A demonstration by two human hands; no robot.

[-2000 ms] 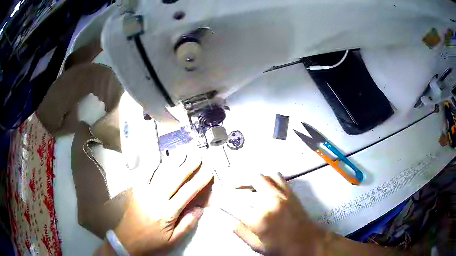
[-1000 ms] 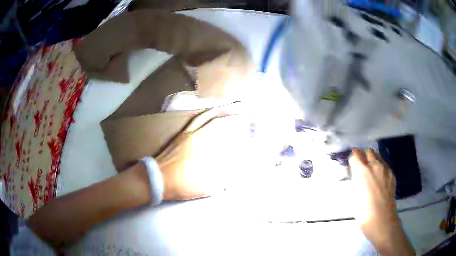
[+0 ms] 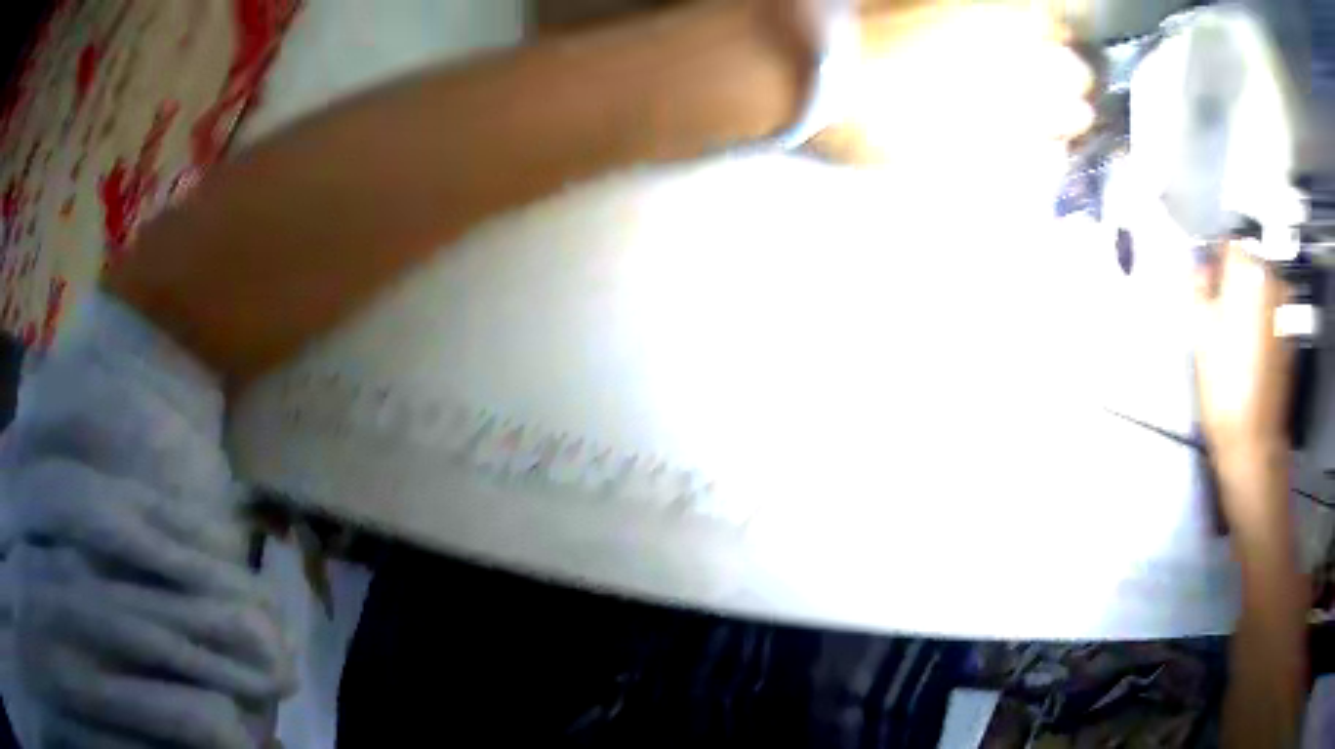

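Observation:
My left hand (image 3: pixel 959 88) reaches in at the top, washed out by glare, with a pale band at the wrist. Its fingers end near the machine's needle area, and whether it holds anything cannot be told. My right hand (image 3: pixel 1242 329) is at the right edge, blurred, with its fingertips at the lower end of the white sewing machine head (image 3: pixel 1212 125). Whether it grips something there is unclear. A small strip of brown fabric (image 3: pixel 615 12) shows at the top edge, above my left forearm.
The white machine table (image 3: pixel 571 322) has a curved front edge and faint printed marks. Cream sheeting with red print (image 3: pixel 110 147) lies at the upper left. Dark cloth (image 3: pixel 586 659) is below the table edge. A grey sleeve (image 3: pixel 139 542) covers my left upper arm.
The view has swung down and towards the table's front edge, so the hands and machine appear higher and farther right. Most of the brown fabric has left the picture.

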